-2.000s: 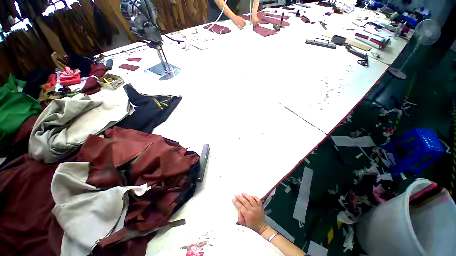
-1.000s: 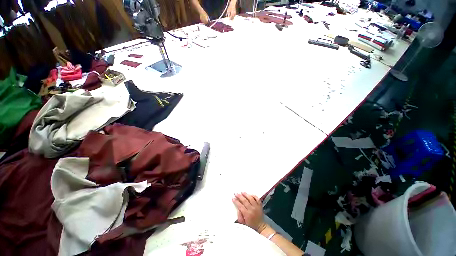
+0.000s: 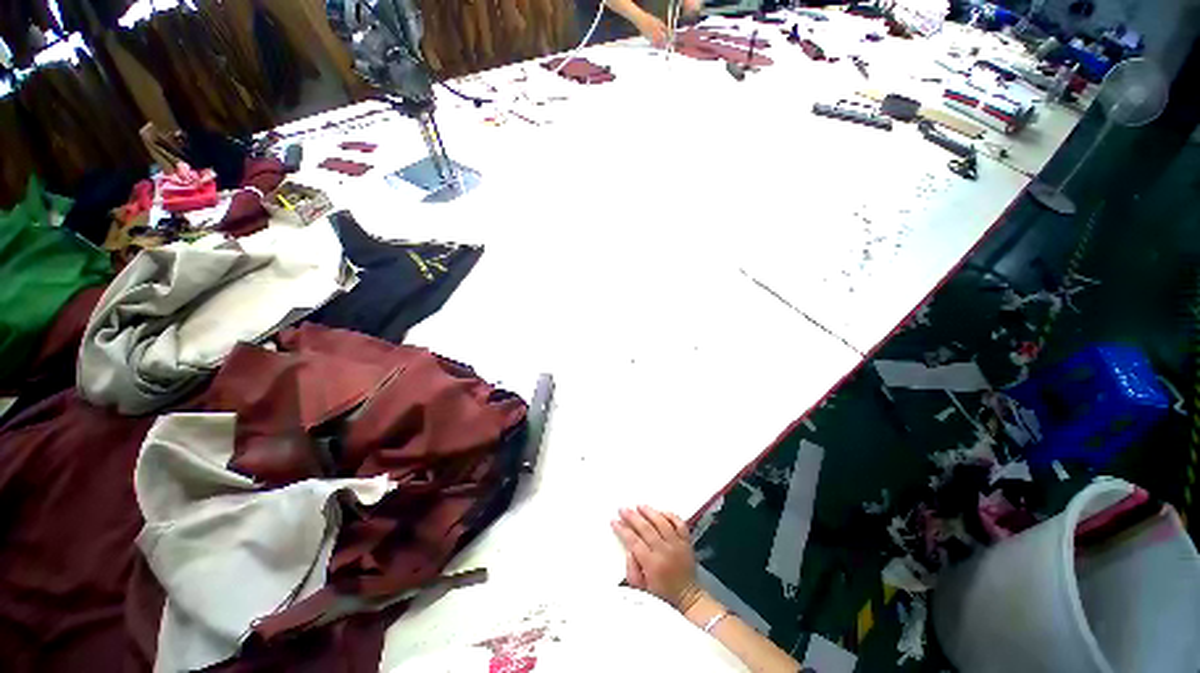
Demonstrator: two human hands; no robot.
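Observation:
My right hand point(image 3: 658, 552) rests palm down on the white table top point(image 3: 632, 421) near its red front edge, with fingers extended and holding nothing. My left hand is not in view. A large dark red leather heap point(image 3: 421, 414) lies at the left. A pale beige-grey flap point(image 3: 224, 546) lies folded over it. A narrow dark grey strip point(image 3: 537, 421) stands at the heap's right edge. A crumpled beige-grey piece point(image 3: 198, 316) lies farther back, beside a flat black piece point(image 3: 395, 283) with small yellow marks.
A cutting machine point(image 3: 428, 145) stands at the back left. A person's hand point(image 3: 651, 26) is at the far side near maroon pieces point(image 3: 717, 49). Tools point(image 3: 855, 113) lie at the far right. A blue stool point(image 3: 1092, 401), white bin point(image 3: 1066, 592), fan point(image 3: 1129, 99) and floor scraps are right.
The other person's hands at the far side move left, then one shows farther right again. My right hand and the leather heap stay in place.

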